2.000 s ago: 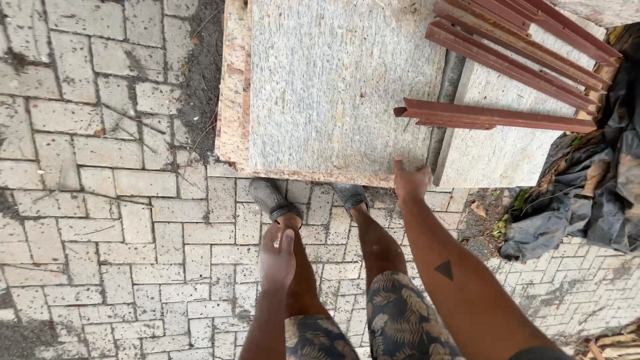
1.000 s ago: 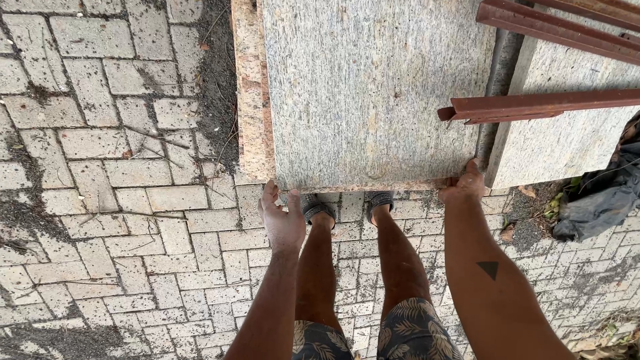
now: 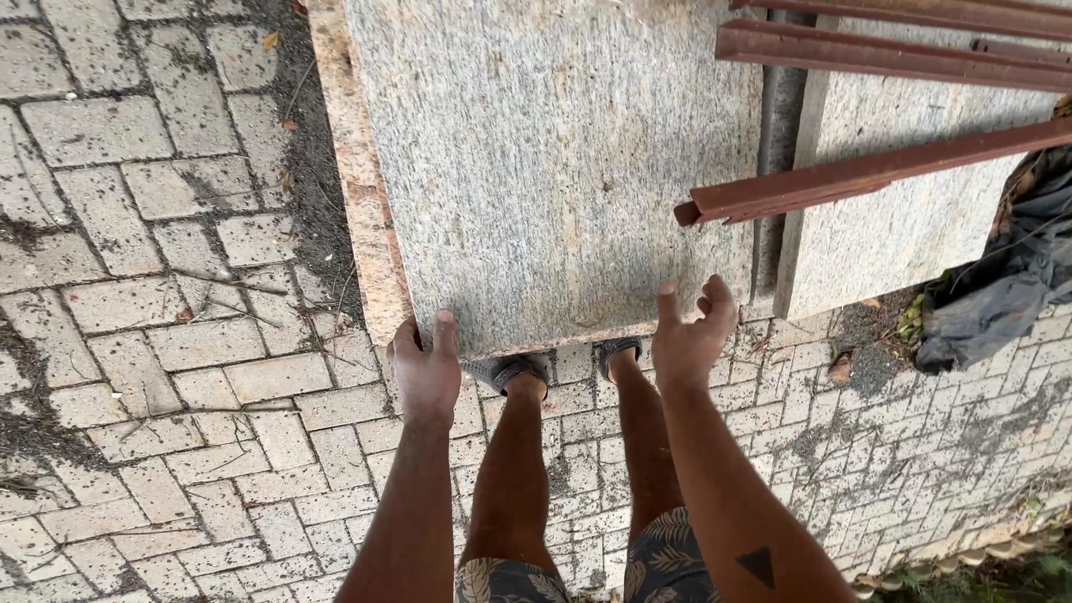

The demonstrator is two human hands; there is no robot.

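Observation:
A speckled grey granite slab (image 3: pixel 569 167) lies on top of a pinkish granite slab (image 3: pixel 368 201), whose edge shows along the left side. At the near left corner is my left hand (image 3: pixel 429 368), its thumb on the top slab's face and its fingers at the edge. My right hand (image 3: pixel 693 335) is at the near edge farther right, fingers apart and curled upward, holding nothing. A reddish-brown steel profile (image 3: pixel 863 177) crosses the slab's right part, its end above my right hand.
More steel profiles (image 3: pixel 888 57) lie at the top right, over another pale stone slab (image 3: pixel 913 184). Black plastic sheeting (image 3: pixel 980 293) is crumpled on the right. Brick pavers (image 3: pixel 268 377) with twigs surround my feet in grey clogs (image 3: pixel 502 370).
My left hand has come from beside my leg to the slab's left corner. My right hand has shifted left along the near edge, away from the gap between the slabs.

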